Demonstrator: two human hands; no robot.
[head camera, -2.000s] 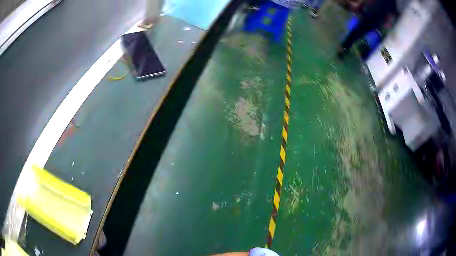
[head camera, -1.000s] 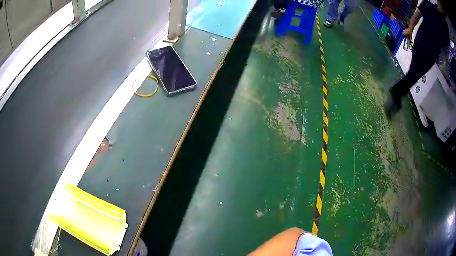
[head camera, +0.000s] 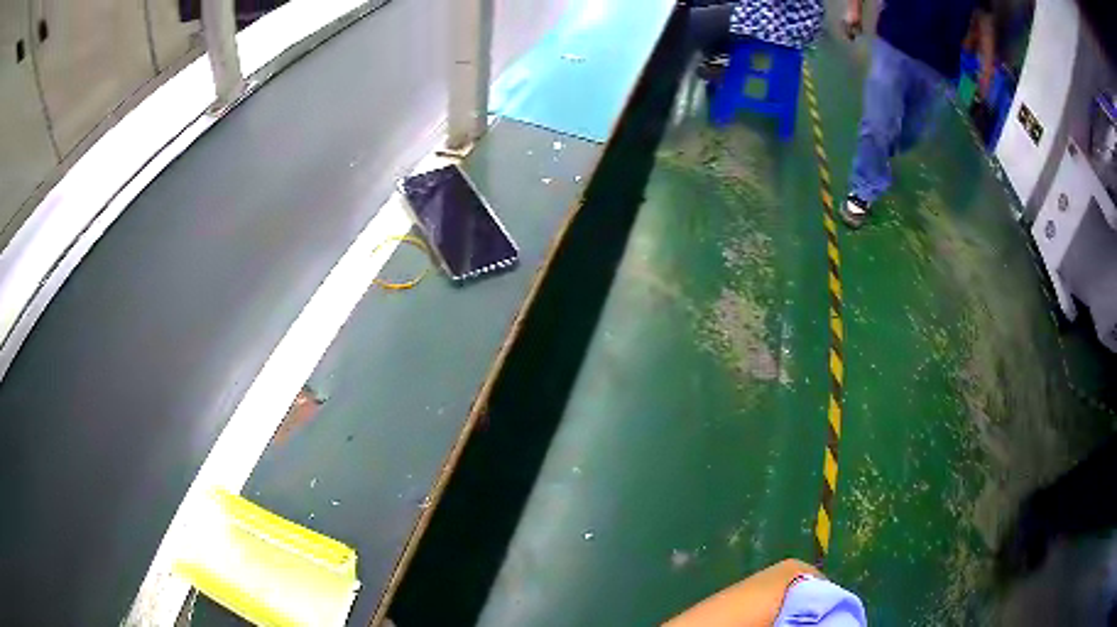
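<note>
A stack of bright yellow folded pieces (head camera: 272, 563) lies on the green bench at the lower left, with a raised ridge along its long side. Its lower part is cut by the picture's edge. No hand shows. Only a bare forearm or elbow and a light-blue sleeve end show at the bottom edge, right of the middle. Both my hands are out of the picture.
A black smartphone (head camera: 461, 222) and a thin yellow ring (head camera: 399, 284) lie on the bench (head camera: 404, 367). A light-blue sheet (head camera: 566, 74) lies beyond, past a post (head camera: 468, 74). A person walks near a blue stool (head camera: 759, 88); another sits on it.
The view has turned, so the bench things sit further right and lower. A person in jeans is nearer on the aisle; the dark-clothed person at right has moved mostly out of view. The yellow stack stays put.
</note>
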